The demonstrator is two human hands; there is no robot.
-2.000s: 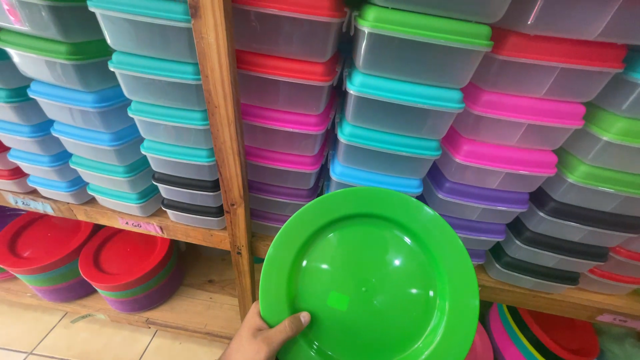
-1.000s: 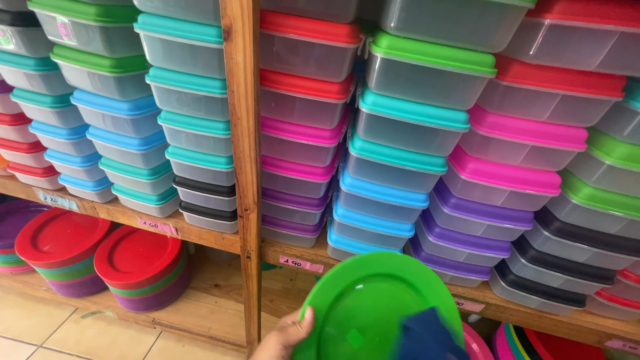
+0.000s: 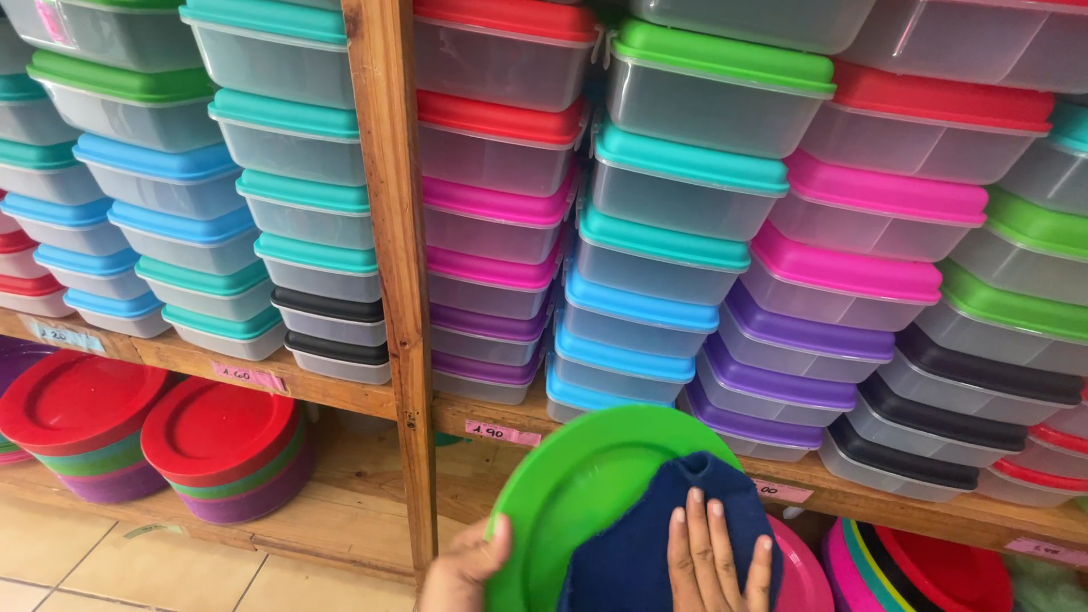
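At the lower middle, my left hand [image 3: 466, 565] grips the left rim of a bright green plastic plate [image 3: 544, 501], thumb on its upper face. The plate is tilted in front of the shelf edge. A dark blue cloth [image 3: 625, 544] lies against the plate's inner face and covers its right part. Spread over the cloth, fingers slightly apart, my right hand [image 3: 714, 565] presses it to the plate. The lower parts of both hands and of the plate are cut off by the frame's bottom edge.
Stacked lidded plastic containers [image 3: 671, 195] fill the wooden shelf [image 3: 340, 391], split by a wooden post [image 3: 395, 280]. Below stand red-topped stacks of round plastic ware [image 3: 225, 442], a pink round piece [image 3: 795, 569] and another stack [image 3: 943, 569]. Tiled floor [image 3: 195, 569] shows at lower left.
Two seconds ago only my left hand held the plate, its face bare. The blue cloth has since come onto it, and my right hand now shows on the cloth. The plate sits lower in view.
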